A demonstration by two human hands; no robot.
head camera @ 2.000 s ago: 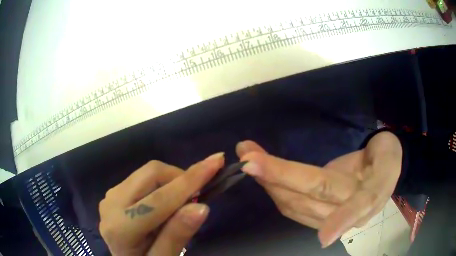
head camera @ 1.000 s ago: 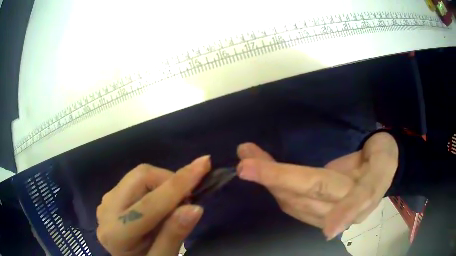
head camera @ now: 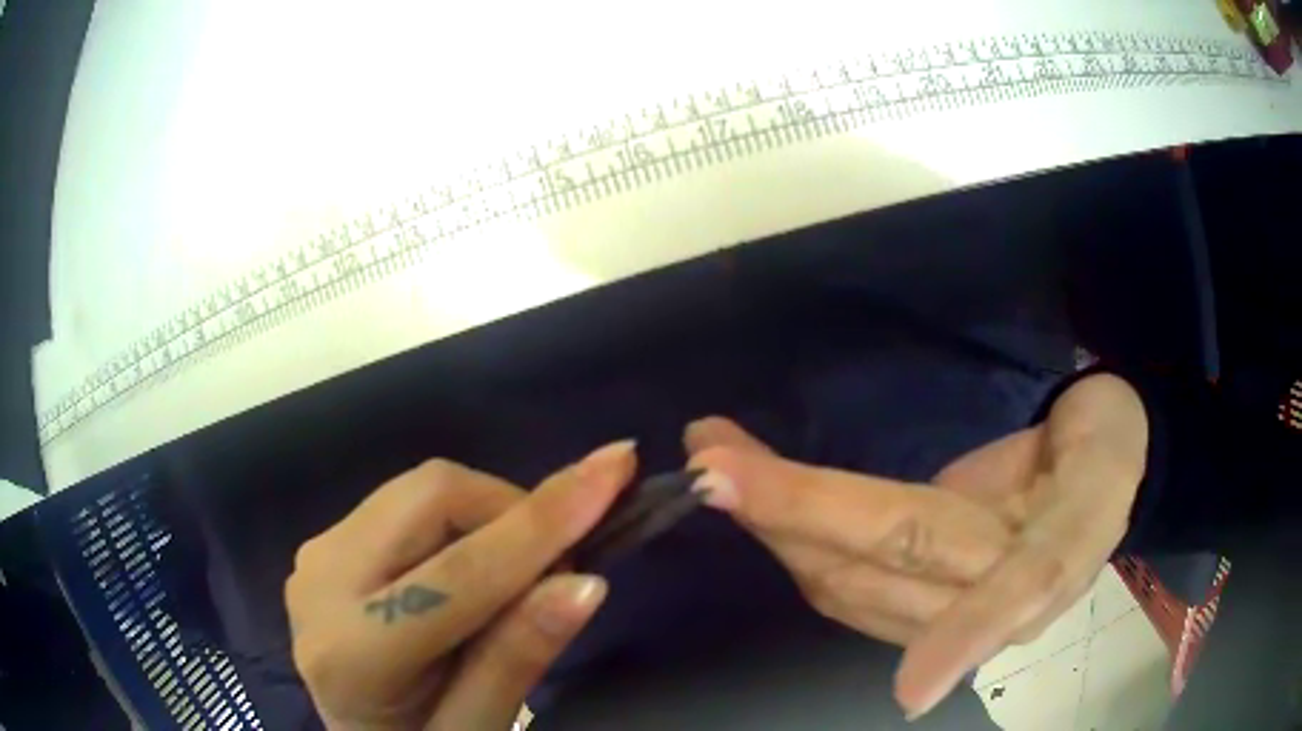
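Note:
My left hand [head camera: 443,593], with a dark tattoo on one finger, comes from the lower left. It holds dark thread snips [head camera: 640,520] between its thumb and fingers. The pointed blades aim right, and their tips meet the fingertips of my right hand [head camera: 914,536]. The fingers of my right hand are extended, with two tips close together at the blades. Whether they pinch a thread or small bit cannot be seen. Dark navy cloth [head camera: 828,343] lies below both hands.
A white table [head camera: 357,129] with a printed ruler scale [head camera: 628,160] crosses the top. A blue lattice basket [head camera: 157,614] is at lower left, a red lattice basket [head camera: 1179,628] at lower right. A small red and yellow object [head camera: 1265,29] sits at the top right corner.
Since one second ago, my left hand has moved slightly right with the snips, bringing the blades closer against my right fingertips. My right hand has barely moved.

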